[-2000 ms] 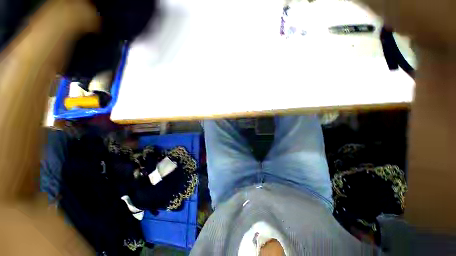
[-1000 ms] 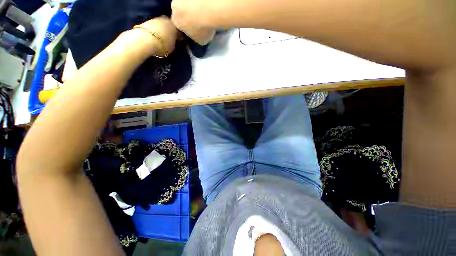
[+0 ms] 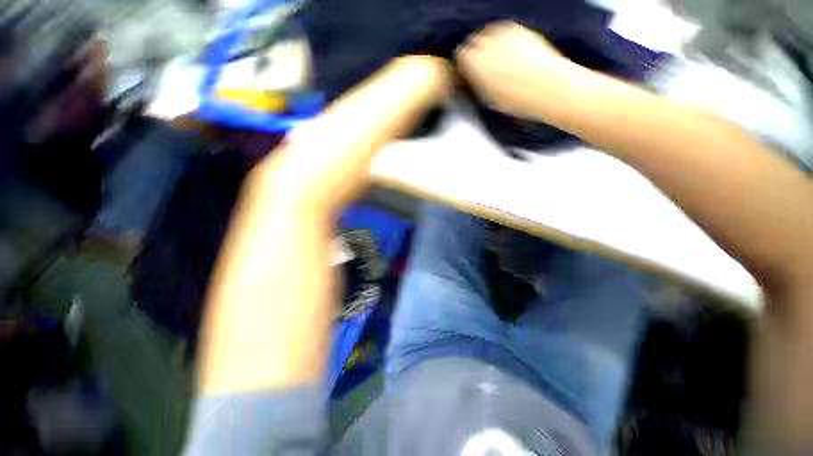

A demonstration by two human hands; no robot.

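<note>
The black cloth (image 3: 374, 36) lies across the top of the view, over the white table, and is blurred. My left hand (image 3: 419, 78) is at its near edge, with the fingers curled against the cloth. My right hand (image 3: 499, 61) is close beside it, closed like a fist on the same cloth. Some black cloth hangs below and between the two hands. The fingertips are hidden or blurred. No embroidery can be made out on the held part.
The blue basket (image 3: 217, 89) with a yellow cylinder (image 3: 252, 98) is at upper left. The white table (image 3: 570, 191) has a wooden front edge. A blue crate (image 3: 349, 349) with embroidered black pieces (image 3: 361, 267) is on the floor, partly behind my left forearm. Greyish machine-like shapes are blurred at upper right.
The view has turned and blurred, so the table edge slants down to the right. Both hands, close together on the black cloth, now appear further right in the view.
</note>
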